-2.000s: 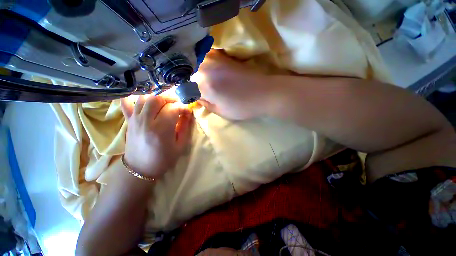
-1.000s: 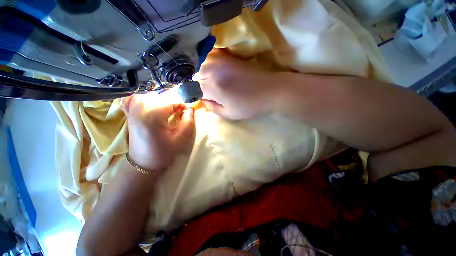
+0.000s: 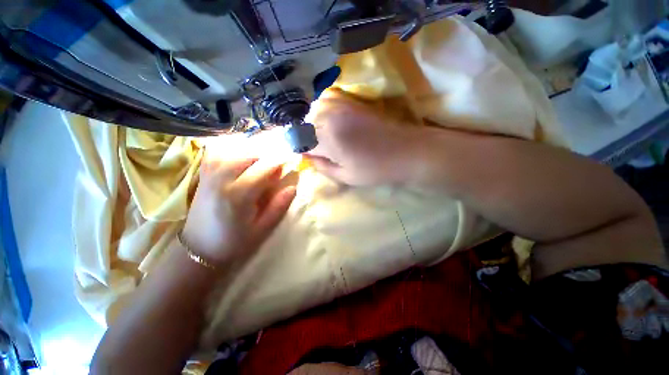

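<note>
Pale yellow fabric (image 3: pixel 367 227) lies under the sewing machine head (image 3: pixel 213 44) and spills towards my lap. Thin dark lines run on it near my body. My left hand (image 3: pixel 238 190), with a gold bracelet, rests on the fabric left of the tension knob (image 3: pixel 301 137), its fingertips lost in the bright glare. My right hand (image 3: pixel 352 139) is curled with its fingertips down at the cloth, just right of the knob. The needle and presser foot are hidden in the glare.
Deeper yellow folds (image 3: pixel 158 176) lie at the left on the white table (image 3: pixel 44 146). More fabric is heaped behind my right hand. Crumpled white material (image 3: pixel 612 73) sits at the right table edge. My red and dark floral clothing (image 3: pixel 381 315) is below.
The view has shifted, so the machine and knob appear farther right. My left hand's fingers are more spread and its thumb is straighter on the fabric. My right hand keeps its place beside the knob.
</note>
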